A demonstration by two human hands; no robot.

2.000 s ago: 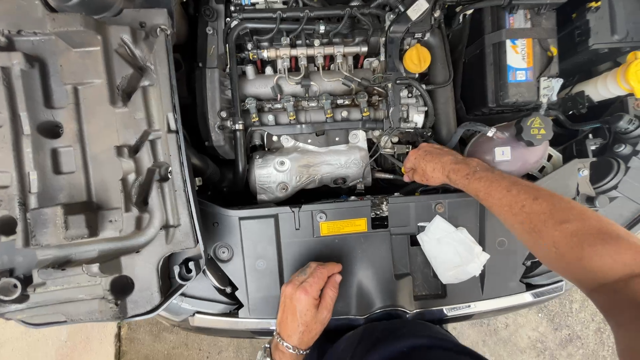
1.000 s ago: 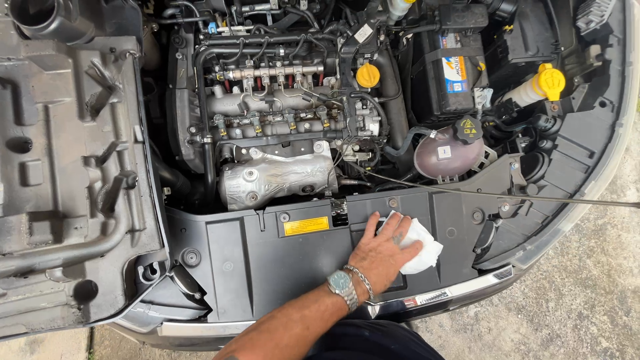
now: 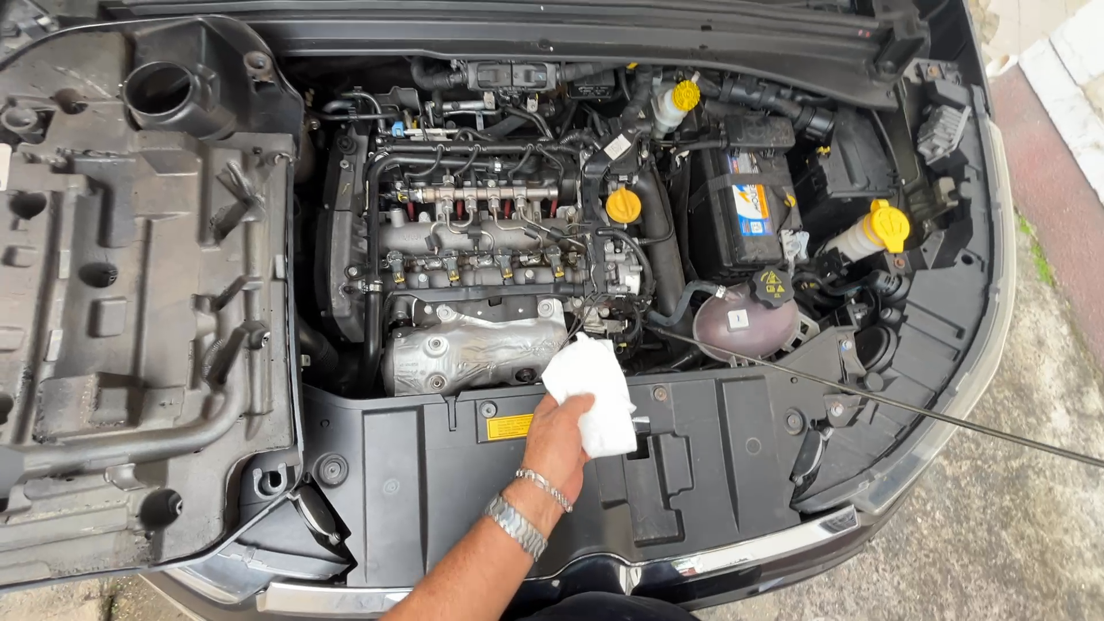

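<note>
My left hand point(image 3: 559, 435), with a watch and a bracelet at the wrist, holds a folded white paper towel point(image 3: 593, 401) over the front panel point(image 3: 690, 448) of the engine bay, just beside the silver heat shield point(image 3: 474, 345). My right hand is outside the view. A long, thin dark rod, likely the dipstick point(image 3: 862, 394), runs from near the engine's front right, past the coolant tank, to the right edge of the picture. The yellow oil filler cap point(image 3: 623, 206) sits on the engine.
An engine cover point(image 3: 147, 345) lies upside down at the left. The battery point(image 3: 742, 211), the pinkish coolant tank point(image 3: 746, 323) with a black cap and a filler neck with a yellow cap point(image 3: 887, 226) are at the right. A chrome trim strip point(image 3: 768, 541) edges the front.
My left hand has picked up the paper towel from the front panel and moved it toward the engine. My right hand, at the engine two seconds ago, has left the view; the long rod is now out.
</note>
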